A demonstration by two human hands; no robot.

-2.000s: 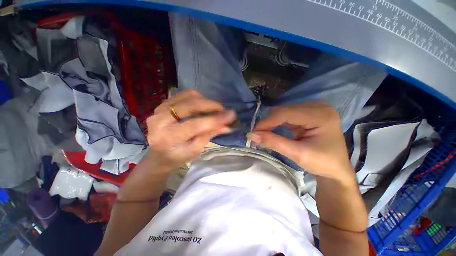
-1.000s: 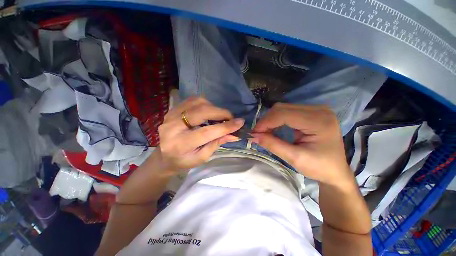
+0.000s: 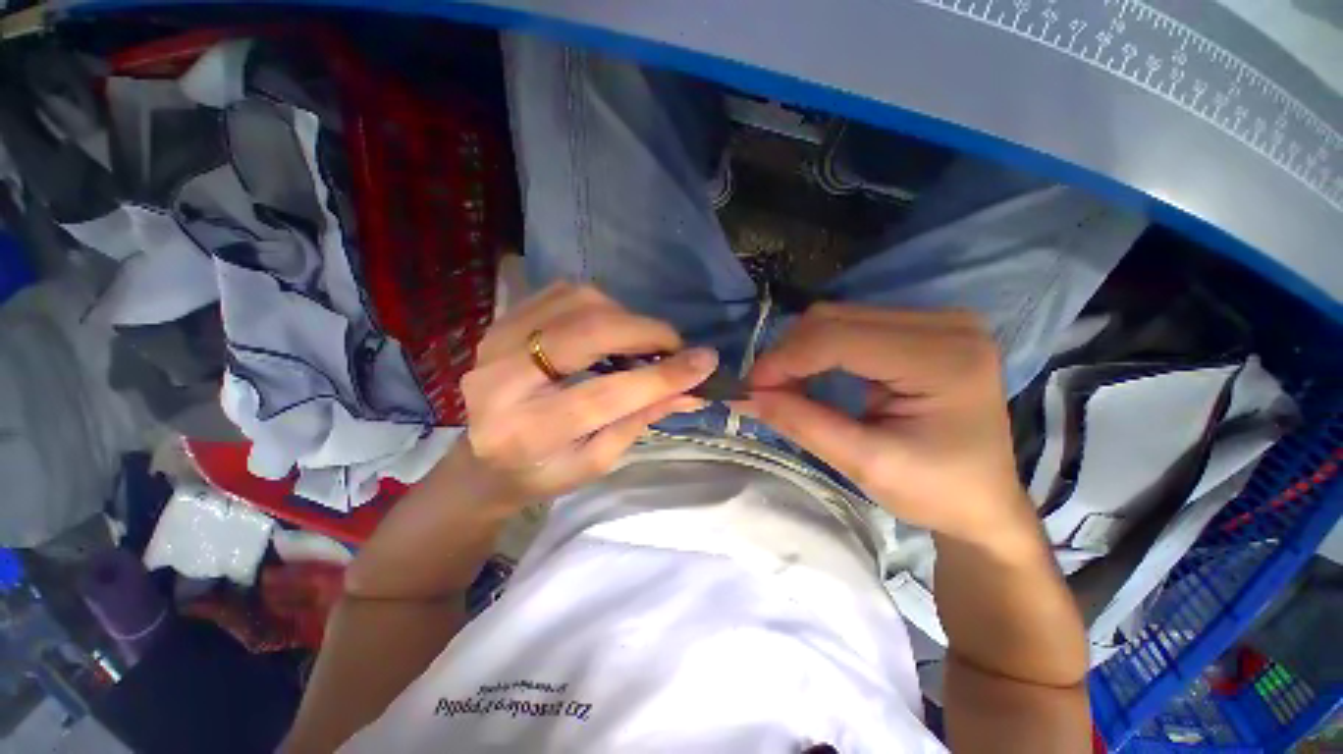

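Note:
My left hand [image 3: 575, 390], with a gold ring, is over my lap with thumb and fingertips pinched together. A small dark thing [image 3: 633, 360] shows between its fingers; it is too small to name. My right hand [image 3: 884, 413] is close beside it, with thumb and forefinger pinched. A tiny dark scrap or thread [image 3: 726, 389] seems to span the short gap between the fingertips of both hands. Its ends are hidden in the fingers.
The table edge with its ruler scale [image 3: 1119, 44] curves across the top. A red plastic crate [image 3: 427, 221] with pale and dark cut panels [image 3: 287, 324] is left of my legs. A blue crate [image 3: 1222, 648] with stacked panels [image 3: 1141, 442] is at the right.
Since two seconds ago my left hand has moved right, towards my right hand, and its fingers have closed. Over the last second both hands have stayed nearly still.

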